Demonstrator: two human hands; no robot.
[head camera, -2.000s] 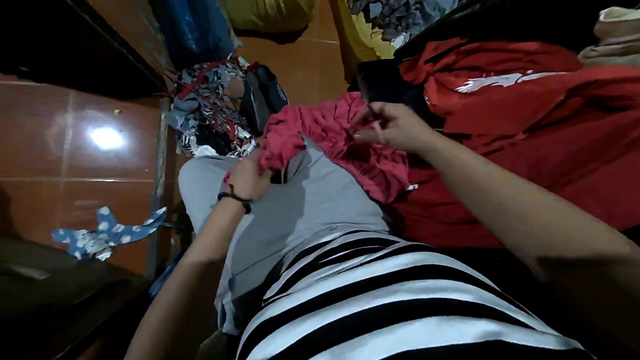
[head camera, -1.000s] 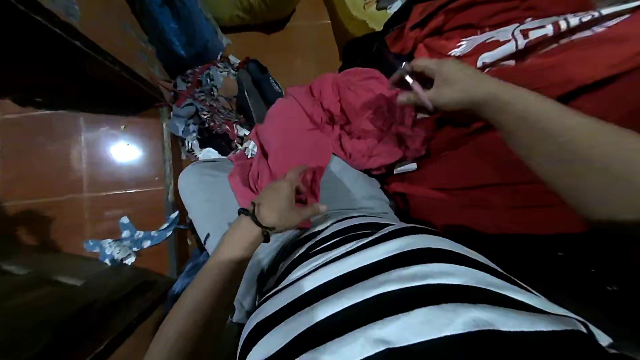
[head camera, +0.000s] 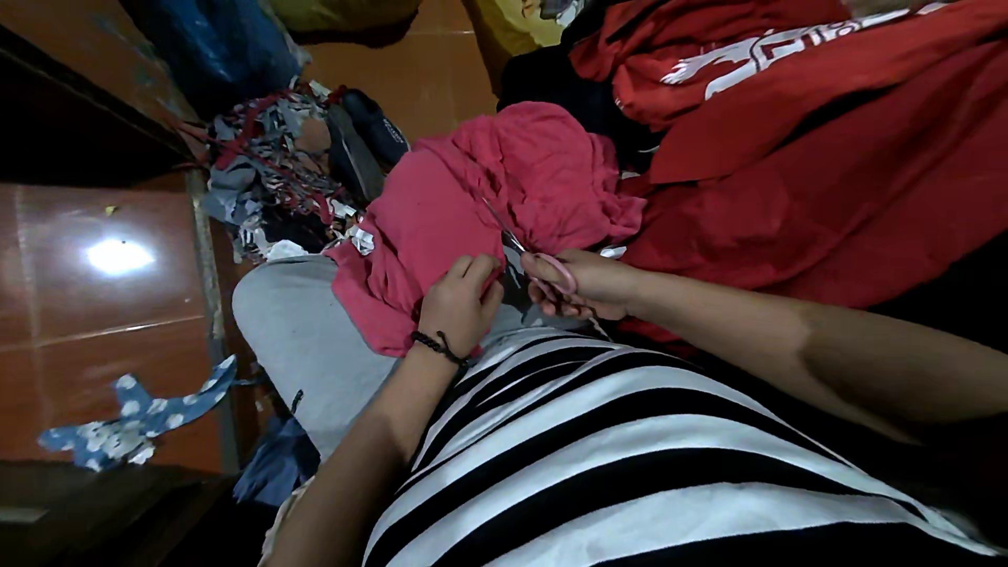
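Pink cloth (head camera: 429, 213) lies bunched across my lap, over grey trousers. My left hand (head camera: 465, 303), with a dark braided bracelet at the wrist, grips the near edge of this cloth, its fingers curled. Just to its right, my right hand (head camera: 579, 283) holds a pair of scissors (head camera: 555, 272) with pink handles, the fingers at the loops. The metal blades point up and left over the cloth by its near right edge. How far the blades are apart is hard to tell.
A heap of fabric scraps (head camera: 276, 165) lies beyond my knee, beside a dark shoe-like item (head camera: 374, 126). Red cloth (head camera: 795, 181) with a white print spreads at the right. A blue dotted scrap (head camera: 142, 417) is on the tiled floor at the left. Yellow sacks (head camera: 346, 14) stand at the top.
My right hand with the scissors has come down and left, from the cloth's far right side to near my left hand. Since the earliest frame the pink cloth has been spread out more.
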